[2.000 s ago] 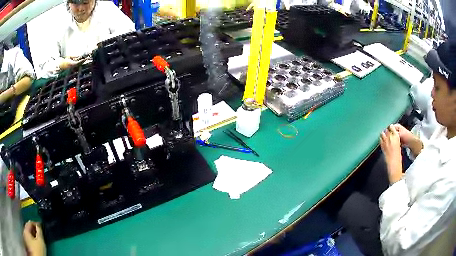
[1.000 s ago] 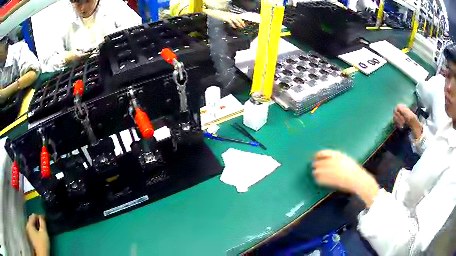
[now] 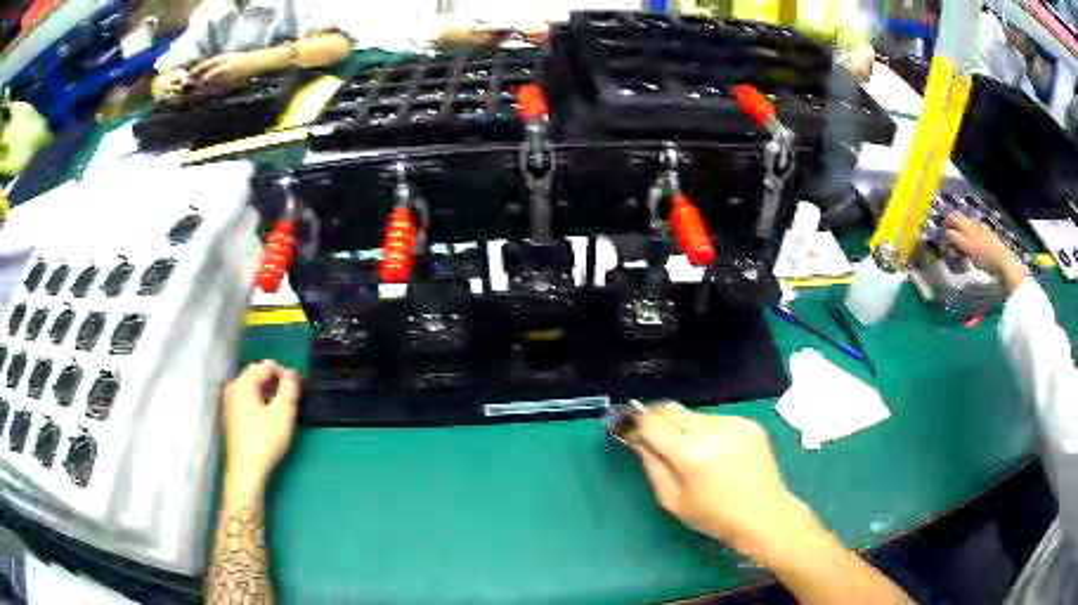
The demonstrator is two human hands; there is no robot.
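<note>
My right hand (image 3: 715, 473) is in front of the fixture and pinches a small round dark part with a shiny rim (image 3: 622, 423), perhaps a watch part. My left hand (image 3: 260, 414) rests on the green bench left of the fixture, fingers curled; whether it holds anything cannot be told. The black press-holding fixture (image 3: 473, 408) stands ahead, with a pale label (image 3: 546, 405) on its front edge. Of its red-gripped toggle clamps, two point up, such as the middle one (image 3: 533, 104); the others hang down, such as the left one (image 3: 276, 254). Nest contents are too dark to tell.
A white foam tray (image 3: 177, 343) with rows of dark round watches is at left. Black trays (image 3: 709, 71) stand behind the fixture. At right are a white wipe (image 3: 831, 399), pens, small bottles (image 3: 872, 291) and a yellow post (image 3: 928, 160). Another person's hand (image 3: 987, 251) touches the clear blister tray.
The view has turned left, bringing in the foam tray. My right hand has come into view with the small part. The neighbour's hand is now at the blister tray.
</note>
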